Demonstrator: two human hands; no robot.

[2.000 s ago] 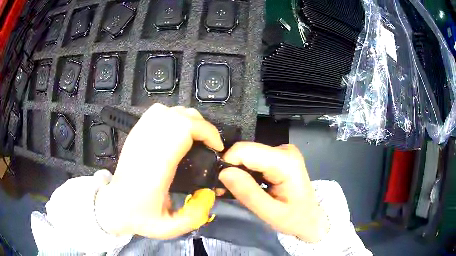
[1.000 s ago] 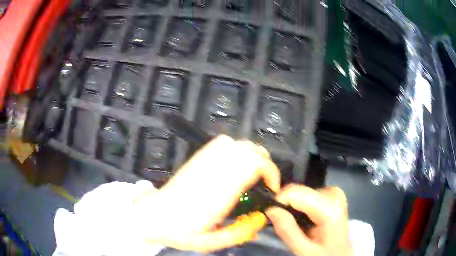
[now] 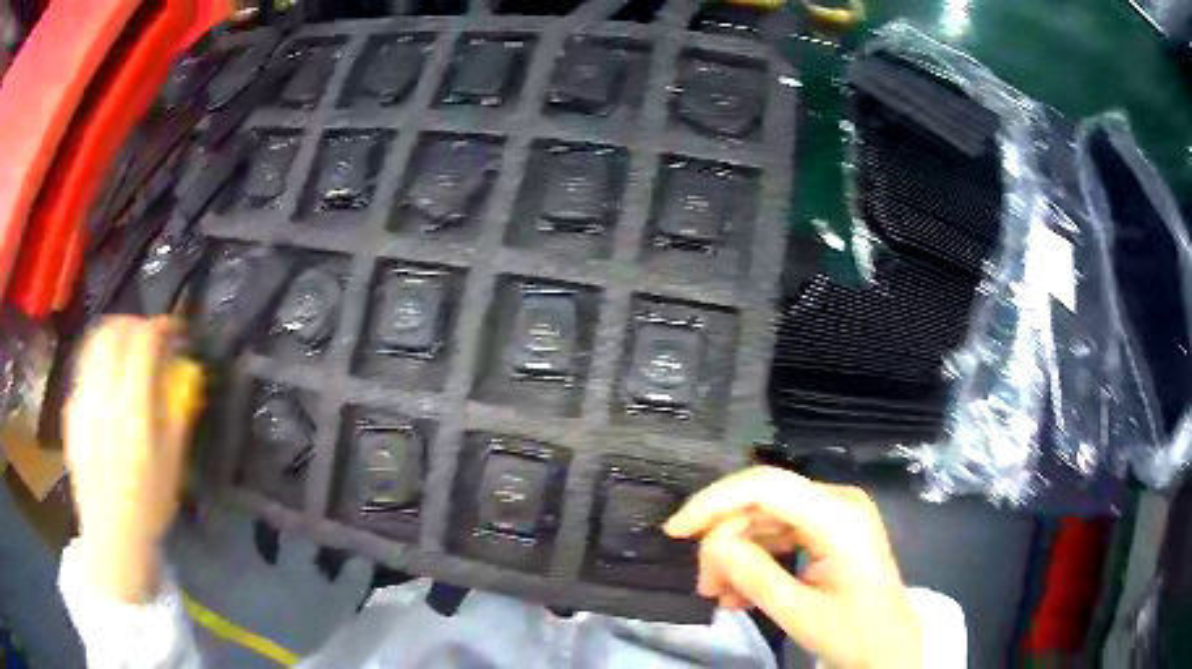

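Note:
Several black watch bodies (image 3: 544, 332) lie in the square pockets of the grey foam tray (image 3: 477, 281). My right hand (image 3: 797, 555) is at the tray's front right corner, its index fingertip over the right edge of a pocket that holds a dark watch body (image 3: 638, 516). No item shows in its fingers. My left hand (image 3: 124, 444) is at the tray's far left, beside a dark tangle of strapped watches (image 3: 157, 216). An orange cover (image 3: 183, 390) is on one of its fingers. The hand is blurred, and whether it holds anything is hidden.
A ridged stack of black straps (image 3: 863, 333) lies right of the tray on the green mat (image 3: 817, 157). Clear plastic bags (image 3: 1033, 327) are beyond it. Red bin edges (image 3: 66, 170) stand at the far left. Dark strap ends (image 3: 447, 599) hang below the tray's front edge.
My hands have parted: the left has moved to the tray's left side, the right is at the front right pocket. The watch no longer shows between them. The view has shifted, showing more tray.

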